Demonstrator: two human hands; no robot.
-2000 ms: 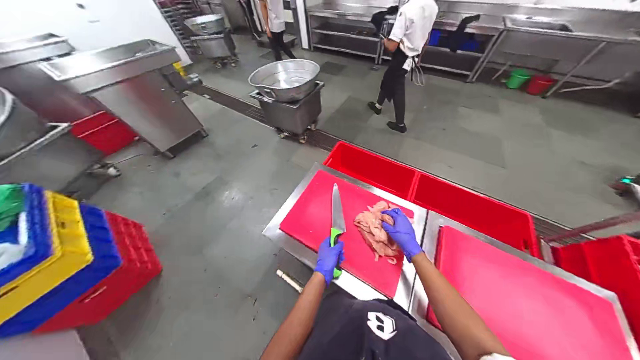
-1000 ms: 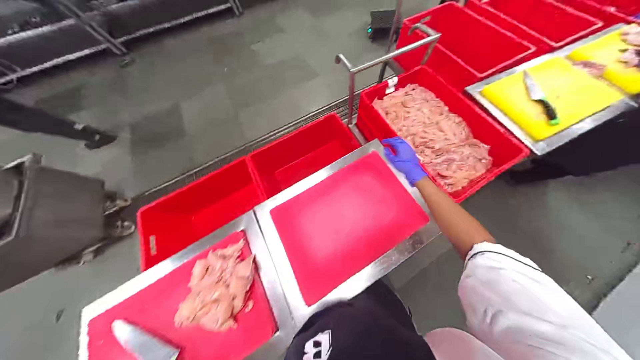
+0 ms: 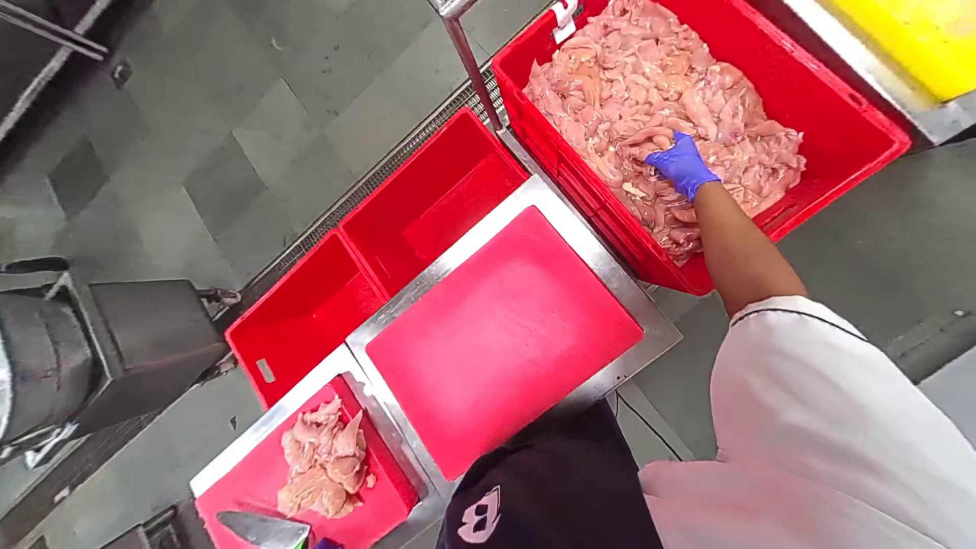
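Observation:
My right hand [image 3: 683, 165], in a purple-blue glove, reaches into a red plastic crate [image 3: 835, 183] heaped with raw chicken strips [image 3: 610, 91]; its fingers close around some strips at the top of the pile. On the lower left red cutting board [image 3: 252, 473] lies a small heap of raw chicken [image 3: 324, 457]. A knife [image 3: 263, 529] with a wide steel blade and a green handle is at that board's lower edge. Only a sliver of my gloved left hand [image 3: 328, 544] shows beside the handle; its grip is cut off by the frame.
A second red cutting board [image 3: 503, 335] lies on a steel table between the heap and the crate. Two red bins [image 3: 305, 328] stand along the table's far side. A metal post [image 3: 473, 69] rises by the crate. A steel tub cart [image 3: 145, 335] stands left, a yellow board [image 3: 915, 38] upper right.
My right hand has left the chicken heap on the board, reached the crate's edge, and is now in among the strips. The view has swung right.

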